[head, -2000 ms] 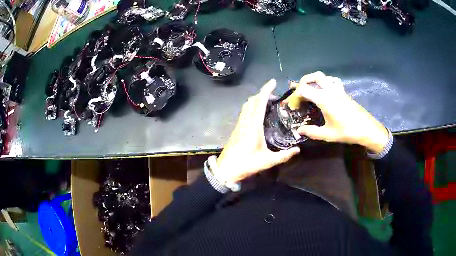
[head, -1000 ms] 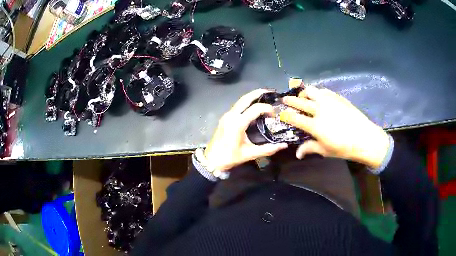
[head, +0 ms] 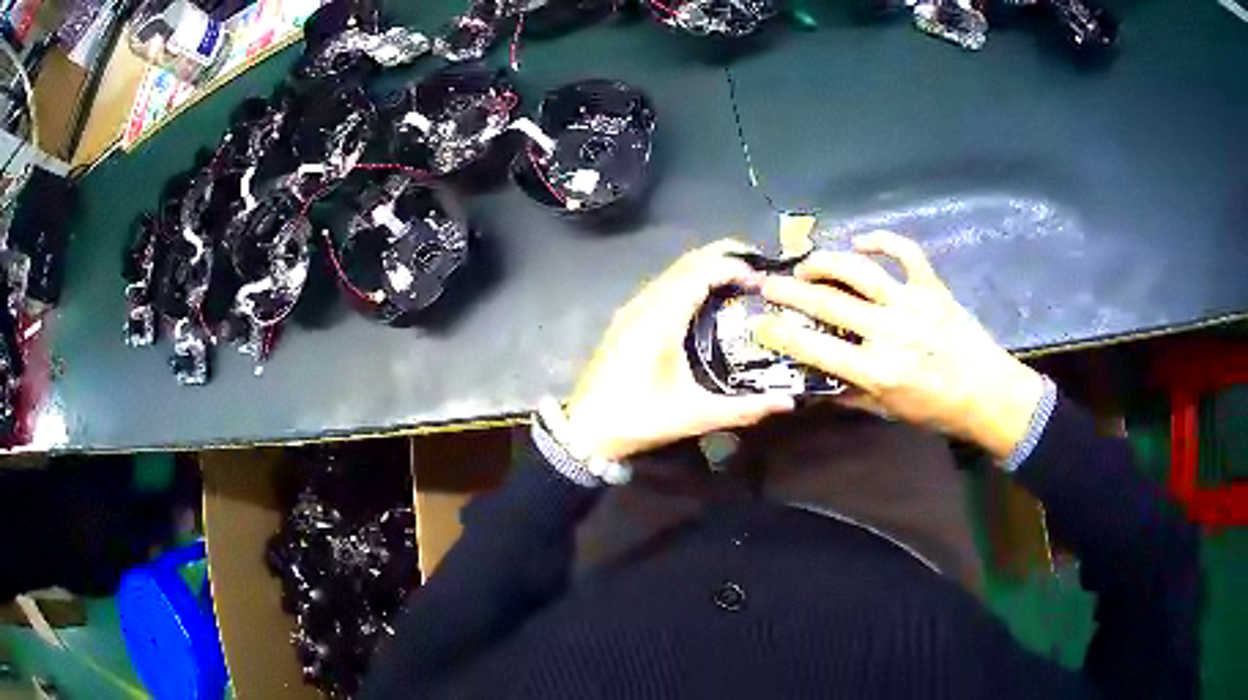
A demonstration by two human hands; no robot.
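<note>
A round black housing (head: 706,349) with a pale populated circuit board (head: 750,345) inside is held over the mat's near edge. My left hand (head: 641,362) wraps its left side, with the thumb along the bottom edge. My right hand (head: 910,349) lies over its right side, with the fingers on the board and upper rim. These fingers hide the housing's right part. A small yellow-tan piece (head: 797,233) lies on the mat just beyond the housing.
Black units with red wires (head: 405,246) and white cables cluster on the green mat (head: 548,328) at left. More units (head: 712,14) lie at the far side. A thin dark line (head: 741,130) lies beyond my hands. Below are cardboard boxes (head: 240,574), a blue item (head: 171,622) and a red stool (head: 1204,451).
The housing has moved slightly left and its board shows more. My right fingers have shifted from gripping its upper right to lying across the board. The yellow-tan piece beyond it has come into clear view.
</note>
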